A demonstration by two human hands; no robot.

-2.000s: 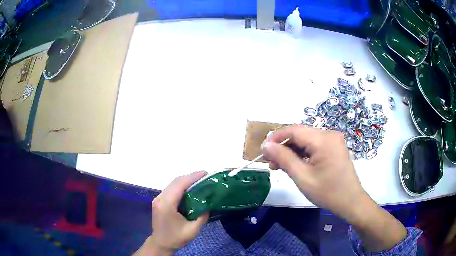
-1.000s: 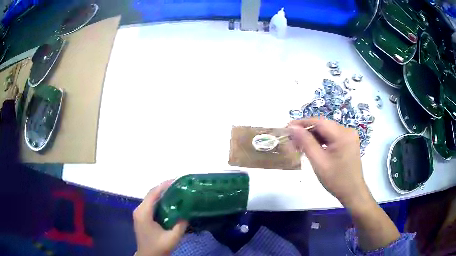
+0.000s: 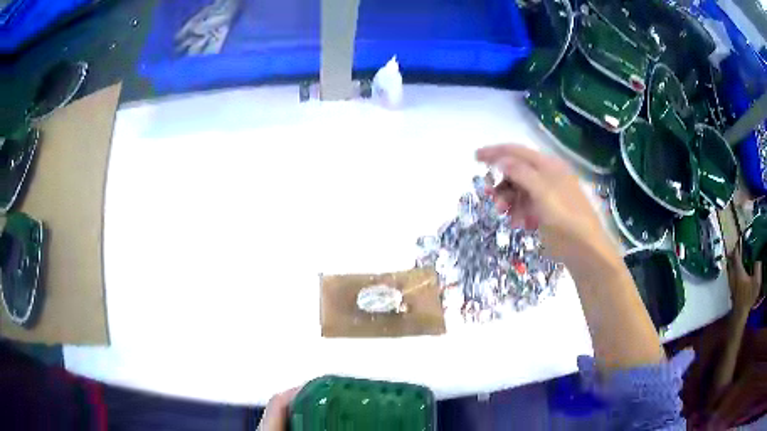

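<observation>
A glossy green housing (image 3: pixel 366 406) is at the bottom edge, partly cut off, its small holes facing up. My left hand (image 3: pixel 277 410) holds its left end; only part of the hand shows. My right hand (image 3: pixel 530 189) is over the upper part of the pile of silver badges (image 3: pixel 492 261), fingers curled downward, blurred. A small pale piece shows at its fingertips; whether it is gripped I cannot tell. The white glue dish (image 3: pixel 380 299) stands on the brown cardboard pad (image 3: pixel 341 316), with the thin stick (image 3: pixel 418 286) resting at its right.
Stacked green housings (image 3: pixel 660 160) fill the right side. More housings (image 3: pixel 21 268) lie on the cardboard sheet (image 3: pixel 80 210) at left. A white squeeze bottle (image 3: pixel 388 83) stands at the back edge, before a blue bin (image 3: pixel 437 52). Another person's arm (image 3: pixel 740 311) shows at far right.
The stick has left my right hand and lies at the dish. My right hand has moved up over the badges. The housing and left hand sit lower in view, and the view has shifted right.
</observation>
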